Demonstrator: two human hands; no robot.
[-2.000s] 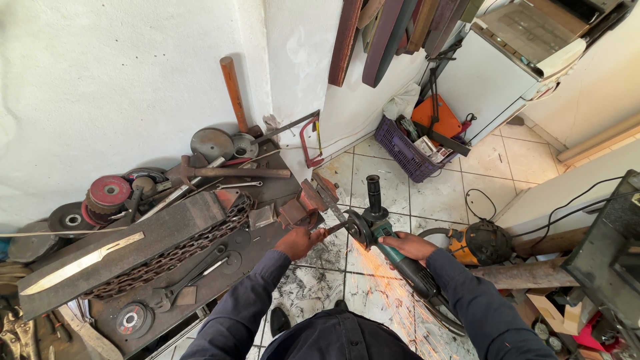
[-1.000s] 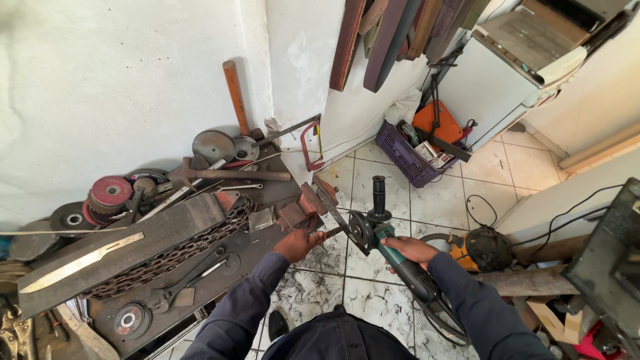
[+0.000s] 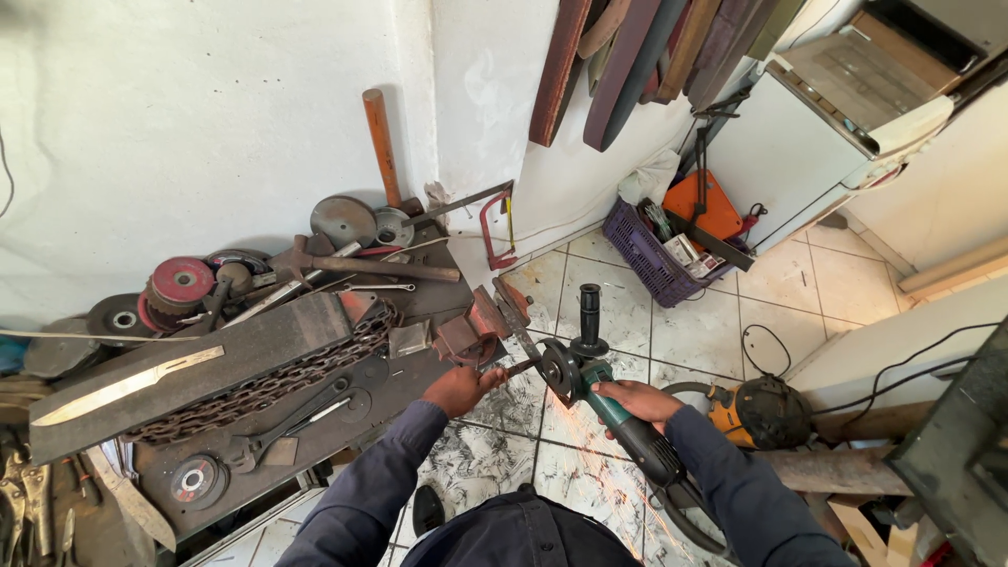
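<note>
My right hand [image 3: 642, 405] grips the green and black body of an angle grinder [image 3: 614, 409], whose black side handle [image 3: 589, 315] points away from me, unheld. Its guarded disc [image 3: 557, 368] meets a flat metal bar [image 3: 516, 327] that stands in the jaws of a red bench vise [image 3: 470, 331], and orange sparks fly down toward the floor. With my left hand [image 3: 461, 390] I hold a thin dark piece whose far end reaches the disc; the exact contact point is hidden.
On the bench [image 3: 417, 378] at left lie a rusty chain [image 3: 268, 394], a hammer [image 3: 378, 268], an adjustable wrench [image 3: 283, 429], grinding discs [image 3: 183, 283] and a knife-shaped blade blank [image 3: 130, 386]. A purple crate [image 3: 650, 264] stands on the tiles beyond; a yellow-black vacuum-like machine [image 3: 760, 413] sits right.
Sparks show two seconds ago, are gone one second ago, and fly again now. Both hands keep nearly the same places and grips.
</note>
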